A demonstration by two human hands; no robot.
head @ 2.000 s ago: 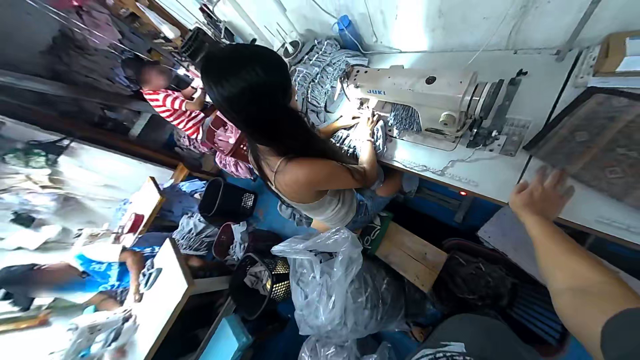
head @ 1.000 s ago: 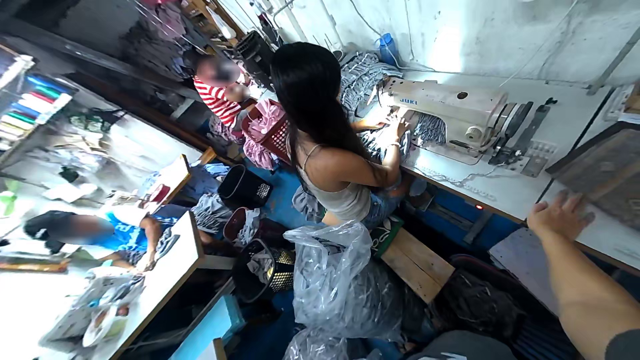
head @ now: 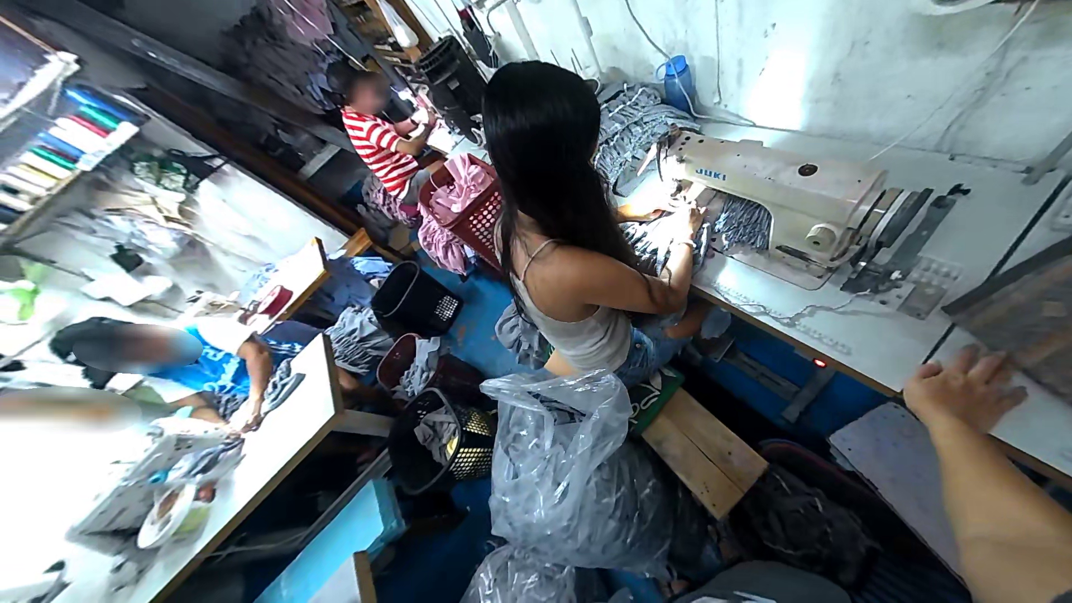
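Note:
My right hand rests with fingers spread at the front edge of the white sewing table, beside a patterned brown cloth or mat, and grips nothing. Out of view is my left hand. Further left on the table stands a Juki industrial sewing machine. A co-worker with long dark hair sits at it, both hands on gathered grey fabric near the needle end. More grey fabric is heaped behind, next to a blue plastic bottle.
Clear plastic bags of dark pieces stand by a wooden bench. Black baskets and a red basket hold fabric. Two more people sit at tables on the left. A light blue board lies low in front.
The view has turned somewhat to the left. My right hand stays near the table's edge by the patterned cloth. The co-worker's hands remain at the sewing machine.

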